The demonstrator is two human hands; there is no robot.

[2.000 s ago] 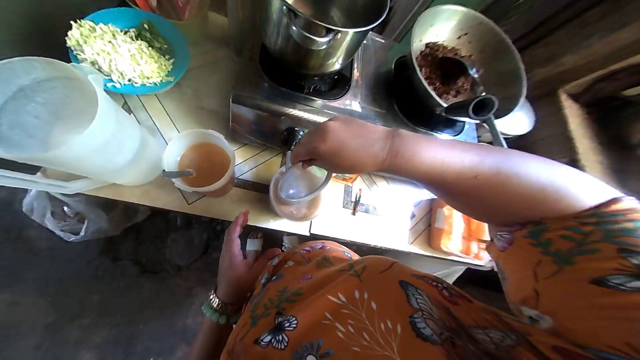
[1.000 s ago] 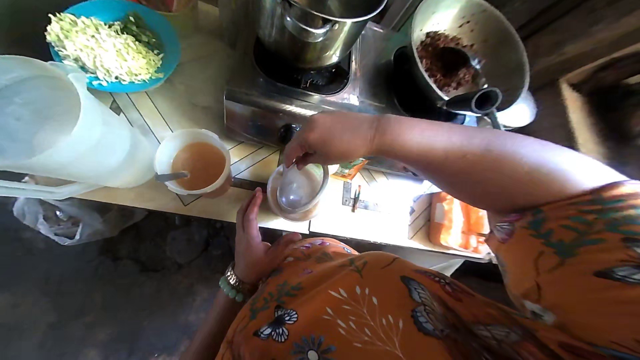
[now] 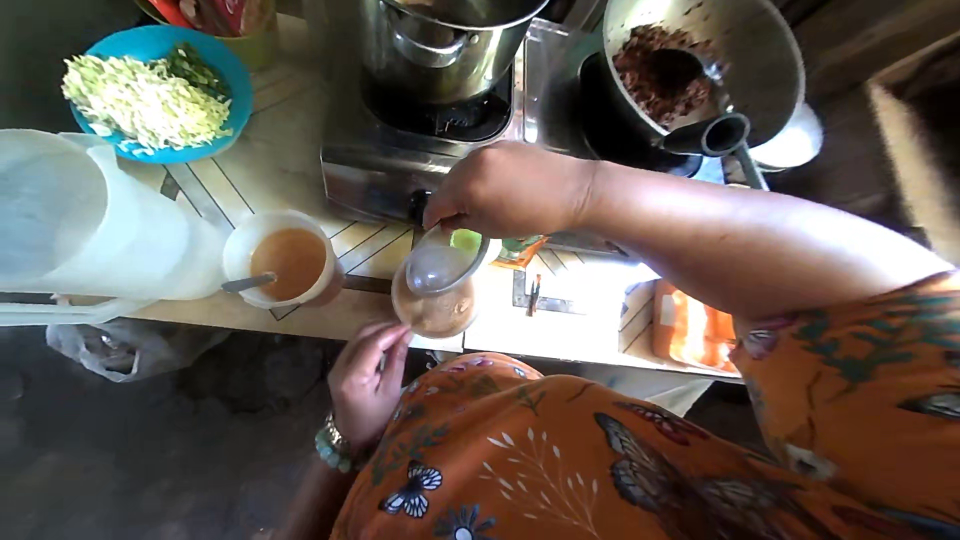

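Note:
My right hand grips the rim of a small translucent strainer or bowl, tilted over a round container of brownish contents. It cannot be told exactly which kind of vessel the tilted one is. The fingertips of my left hand touch the container's near left edge. To the left stands a white plastic tub of orange-brown liquid with a spoon leaning in it. A green and orange packet lies just right of the container, partly hidden.
A steel pot stands on the gas stove; a wok with dark food and a ladle is at right. A blue plate of shredded cabbage, a large plastic pitcher and an orange package also sit about.
My right hand has raised and tilted the translucent vessel, which sat lower over the container a second ago. My left hand's fingers have drawn together at the container's edge.

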